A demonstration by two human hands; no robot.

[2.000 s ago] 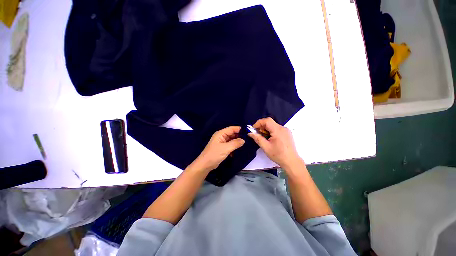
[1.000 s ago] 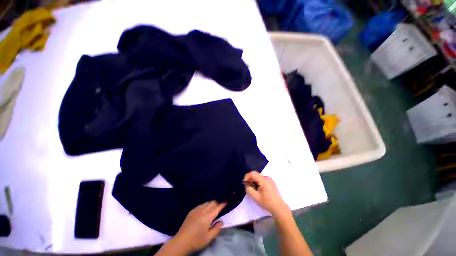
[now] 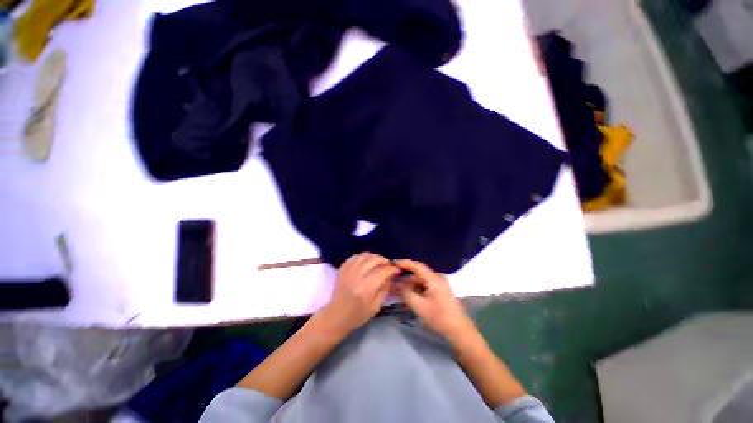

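Observation:
A dark navy garment [image 3: 413, 149] lies spread on the white table [image 3: 107, 182], with small round buttons along its lower right edge. My left hand [image 3: 362, 289] pinches the garment's near edge at the table's front. My right hand [image 3: 425, 299] is beside it, fingers curled and almost touching the left; a small dark thing shows between its fingers, too blurred to name. A second navy garment [image 3: 206, 107] lies crumpled farther up at the left.
A black phone [image 3: 195, 261] and a black cylinder [image 3: 33, 293] lie at left, with a thin green stick [image 3: 63, 252]. A tan strip [image 3: 289, 264] runs toward the hands. A white tub [image 3: 660, 124] with navy and mustard cloth stands right. Plastic bags [image 3: 82, 372] are below left.
The near garment has been turned and shifted, so its buttoned edge now faces lower right. My hands have come together at its near edge. The tan strip shows left of them.

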